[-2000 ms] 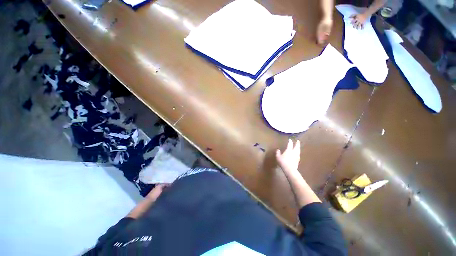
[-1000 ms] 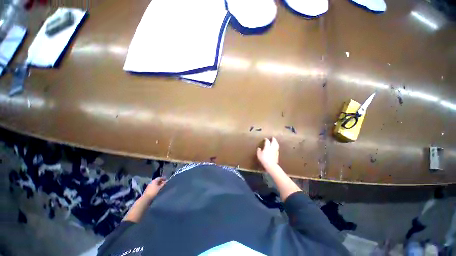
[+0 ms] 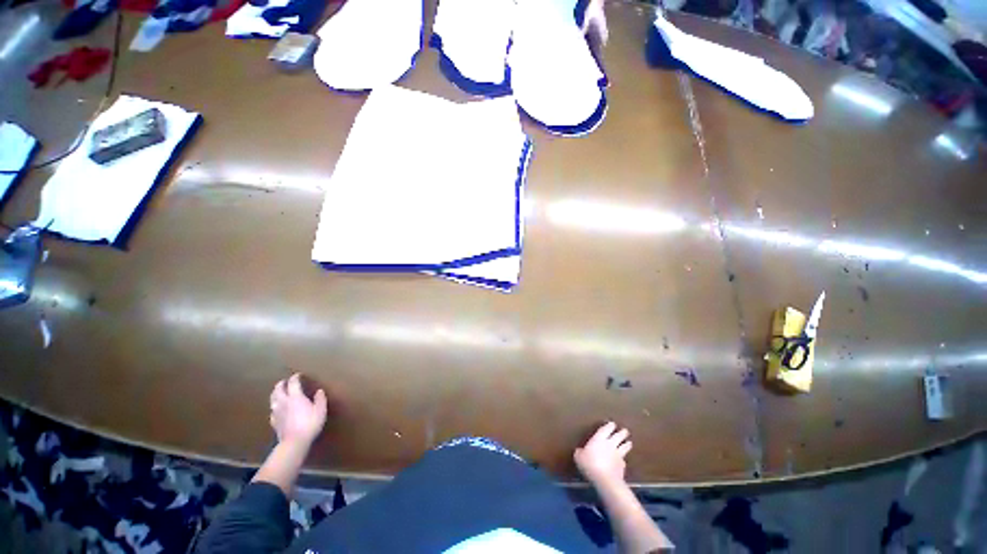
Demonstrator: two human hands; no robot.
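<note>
My left hand (image 3: 297, 409) rests on the brown table near its front edge, fingers apart and holding nothing. My right hand (image 3: 604, 451) rests near the same edge further right, also empty, fingers slightly curled. Ahead of both hands lies a stack of cut pieces (image 3: 424, 184), white on top with a navy edge; a lower white corner sticks out at its front right. Behind it are rounded white-topped stacks (image 3: 554, 67), (image 3: 371, 41). Neither hand touches a stack.
Scissors (image 3: 795, 348) lie on a yellow block (image 3: 791, 378) at right, with a small box (image 3: 936, 397) beyond. At left, a dark grey bar (image 3: 128, 134) sits on a white-topped stack (image 3: 100, 200). A narrow piece (image 3: 741, 74) lies far right. Another person's hand (image 3: 595, 22) shows behind. Scraps cover the floor.
My left hand has moved from beside my body onto the table. My view has turned left, showing more of the far side. My right hand stays near the front edge.
</note>
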